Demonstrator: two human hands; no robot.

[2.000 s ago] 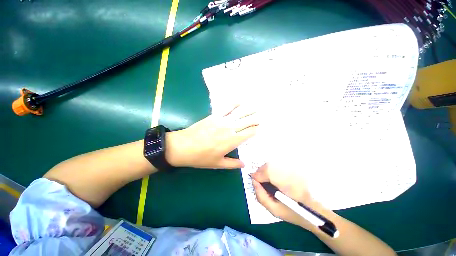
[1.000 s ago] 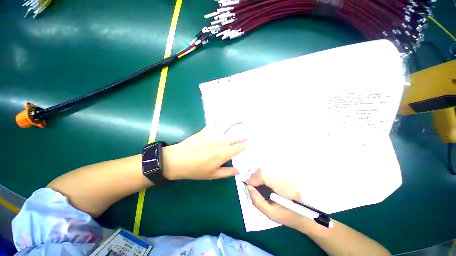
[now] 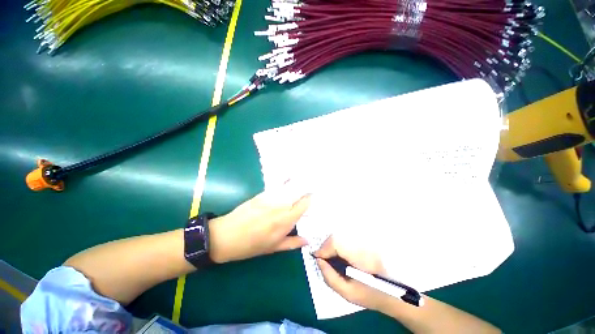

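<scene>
White record sheets lie at a slant on the green mat, much of their print washed out by glare. My left hand rests flat with fingers on the sheets' left edge, holding nothing. My right hand holds a white pen with a black grip and black end. The pen's tip is at the sheets' lower left edge, close to my left thumb; whether it touches the paper is too small to tell.
A black cable assembly with an orange connector lies at the left. A maroon wire bundle is behind the sheets, a yellow wire bundle at the back left. A yellow heat gun is at the right, beside the sheets.
The view has tilted up, so everything sits lower and more of the maroon and yellow bundles and heat gun shows. My hands stay on the sheets, the pen still held.
</scene>
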